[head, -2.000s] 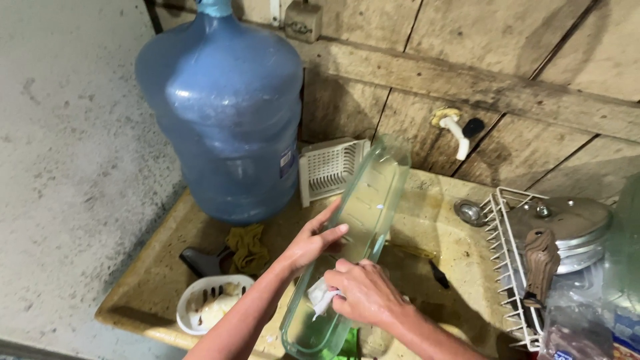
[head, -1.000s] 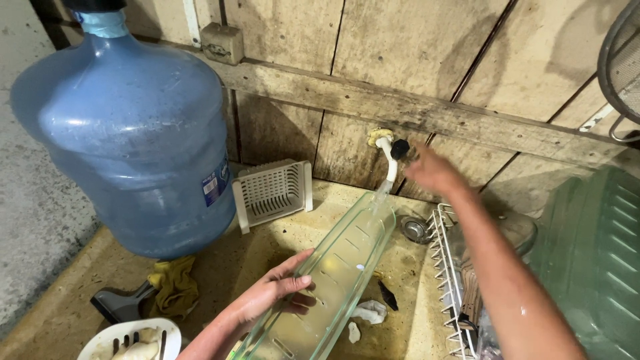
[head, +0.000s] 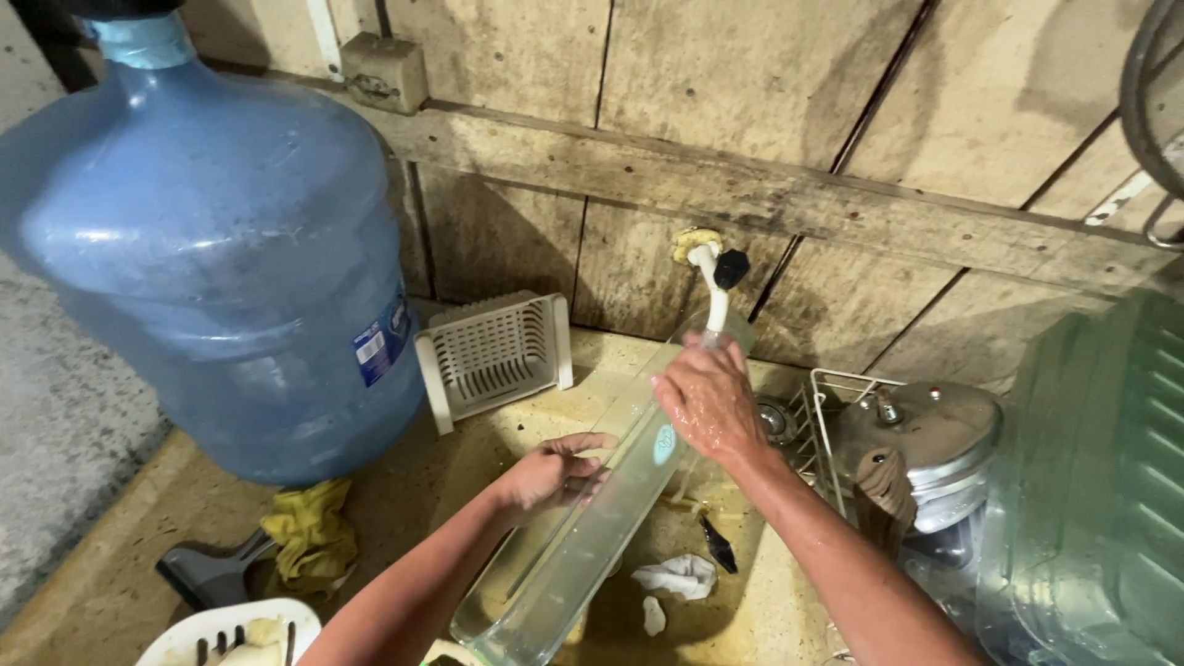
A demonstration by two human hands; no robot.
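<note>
A long translucent green plastic tray [head: 592, 546] slants across the sink, its upper end beneath the white tap [head: 717, 301] with a black knob. My left hand [head: 555, 476] grips the tray's left side near the middle, fingers partly hidden behind the plastic. At the upper end, my wet right hand [head: 705, 393] is laid on the tray just below the tap's mouth; its fingertips are partly hidden. In the basin [head: 731, 610] lie a crumpled white wad [head: 677, 577], a smaller white piece [head: 654, 615] and a dark scrap [head: 718, 544].
A large blue water jug [head: 231, 268] stands left, beside a white plastic basket [head: 499, 356]. Nearer are a yellow cloth [head: 310, 536], a grey squeegee [head: 213, 569] and a white slotted bowl [head: 277, 615]. Right are a wire rack [head: 823, 435], a metal pot [head: 925, 425] and a green ribbed container [head: 1082, 481].
My right hand has come down from beside the tap knob onto the tray's upper end. The white wad, in my right hand two seconds ago, now lies in the basin.
</note>
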